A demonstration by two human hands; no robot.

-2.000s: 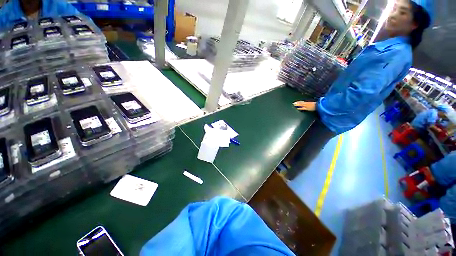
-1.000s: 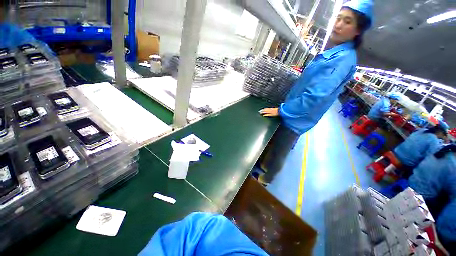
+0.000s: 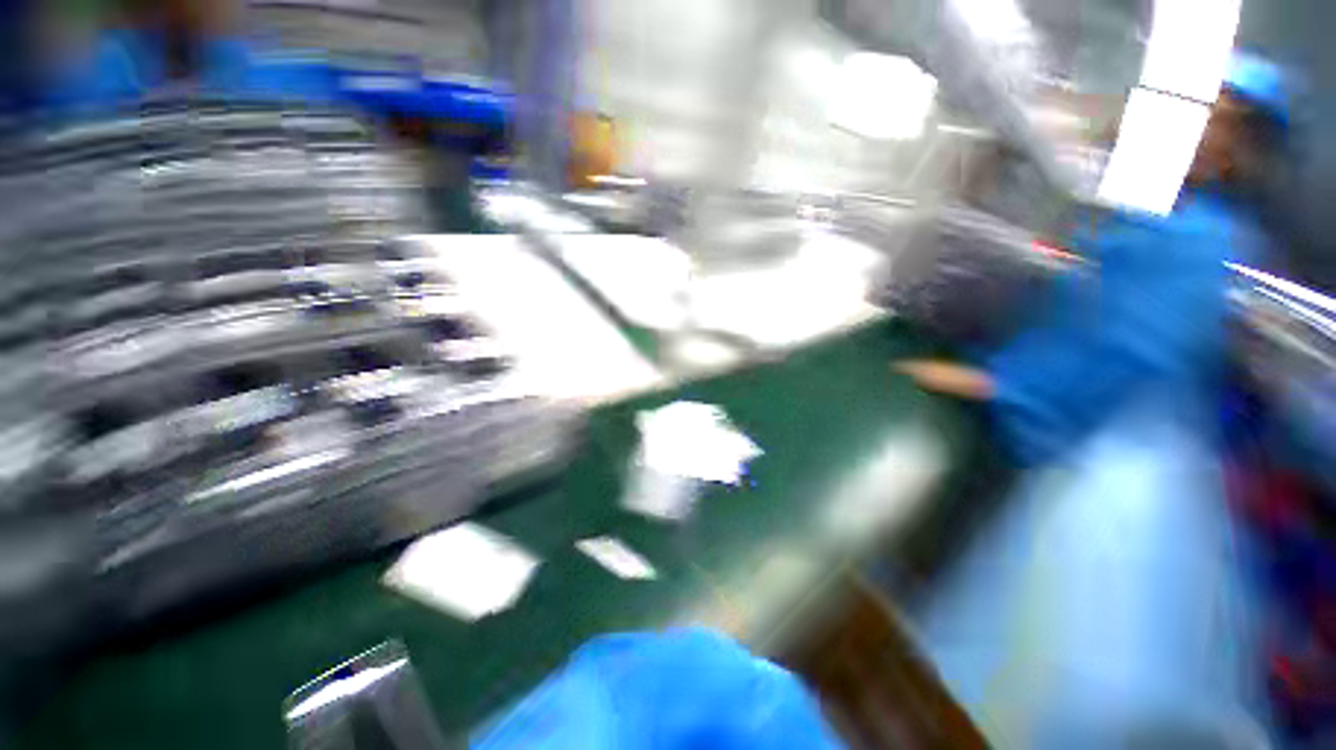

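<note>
The frame is strongly blurred. A keypad phone [image 3: 359,703] lies on the green bench at the bottom left, cut off by the frame's edge. A white card [image 3: 463,570] lies beyond it, beside the tray stack. A small white stick [image 3: 615,557] lies to the card's right. The white container with crumpled white paper [image 3: 689,447] stands farther back, a bit of blue at its right. A blue sleeve of mine shows at the bottom middle; neither of my hands is in the picture.
Stacked clear trays with phones [image 3: 264,396] fill the left side. White boards [image 3: 542,315] and a post stand behind. Another person in blue stands at the right, a hand [image 3: 945,380] on the bench edge. A brown carton [image 3: 894,674] is below the bench at the right.
The view has swung left, so the bench things and the other person appear farther right than one second ago. The phone shows again at the bottom left.
</note>
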